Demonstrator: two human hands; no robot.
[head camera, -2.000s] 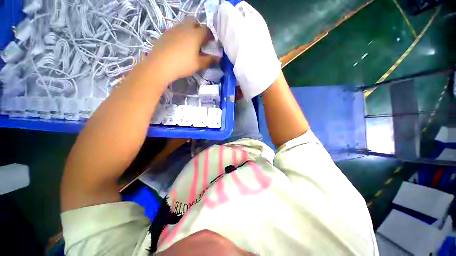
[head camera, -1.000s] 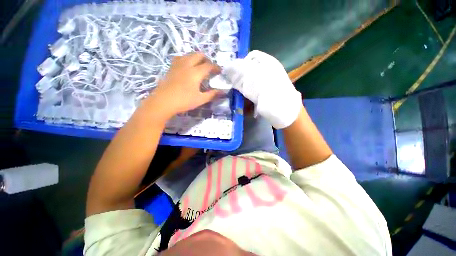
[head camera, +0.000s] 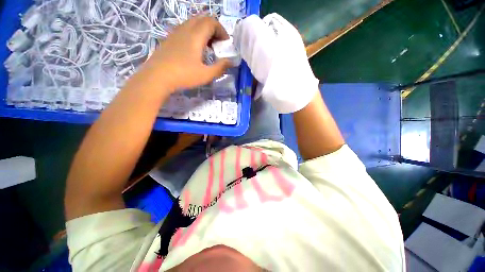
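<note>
The blue tote (head camera: 202, 127) holds a heap of white cords (head camera: 119, 40) and white power adapters (head camera: 228, 112) lined along its near edge. My left hand (head camera: 194, 50) is bare, with a small white adapter (head camera: 225, 49) between its thumb and fingers, over the tote's right side. My right hand (head camera: 276, 64) is covered in white fabric, just right of that adapter at the tote's right rim. The fabric hides its fingers, so I cannot tell whether it grips anything.
A bench edge (head camera: 345, 32) runs diagonally at the upper right. A blue panel-like surface (head camera: 345, 122) lies right of my right forearm. White boxes or sheets (head camera: 452, 215) are at the lower right. A white block (head camera: 16, 171) is at the far left. The floor is green with yellow lines.
Since one second ago, the tote and both hands sit higher in the view. My left hand still holds a white adapter. My covered right hand remains beside it.
</note>
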